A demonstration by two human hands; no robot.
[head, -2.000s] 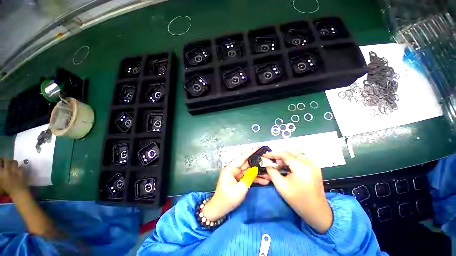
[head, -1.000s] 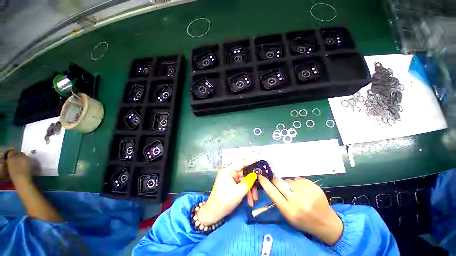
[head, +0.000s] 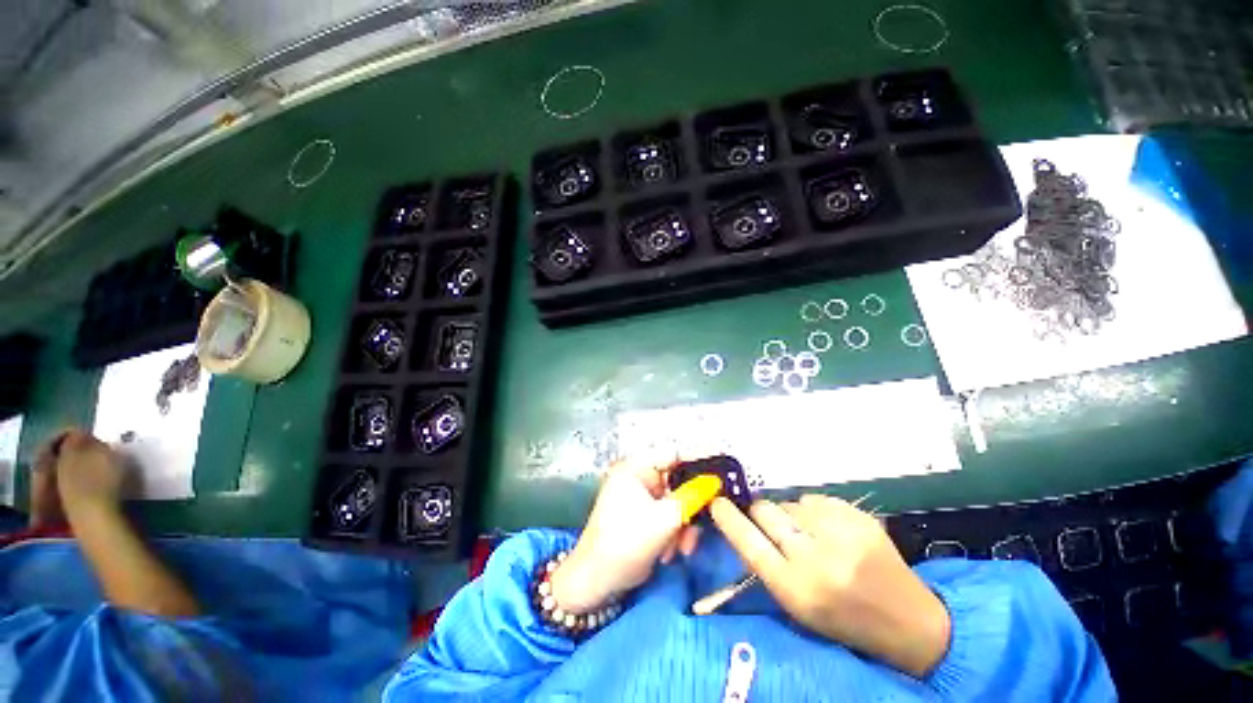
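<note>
My left hand (head: pixel 614 538), with a yellow finger cot (head: pixel 698 496) on one digit, holds a black watch housing (head: pixel 726 475) with two small shiny dots on its face. My right hand (head: pixel 841 574) touches the housing's lower edge with a fingertip. It also holds a thin tool, likely tweezers, whose pale end (head: pixel 715 600) sticks out below the palm toward the left. A white dot sheet (head: pixel 852 437) lies just behind the hands. Loose pale rings (head: pixel 786 365) lie behind the sheet.
A foam tray (head: pixel 770 268) of housings has one empty pocket at its right end. Another foam tray (head: pixel 502 330) stands left. Dark gaskets (head: pixel 1065 254) lie on white paper (head: pixel 989 350). A cream tub (head: pixel 279 341) and a co-worker's hands (head: pixel 85 474) are left. A pocketed tray (head: pixel 1044 577) is at my right arm.
The housing has turned face up since the earliest frame, and the tool's pale end has moved from the housing to below my right palm. The view has shifted slightly left.
</note>
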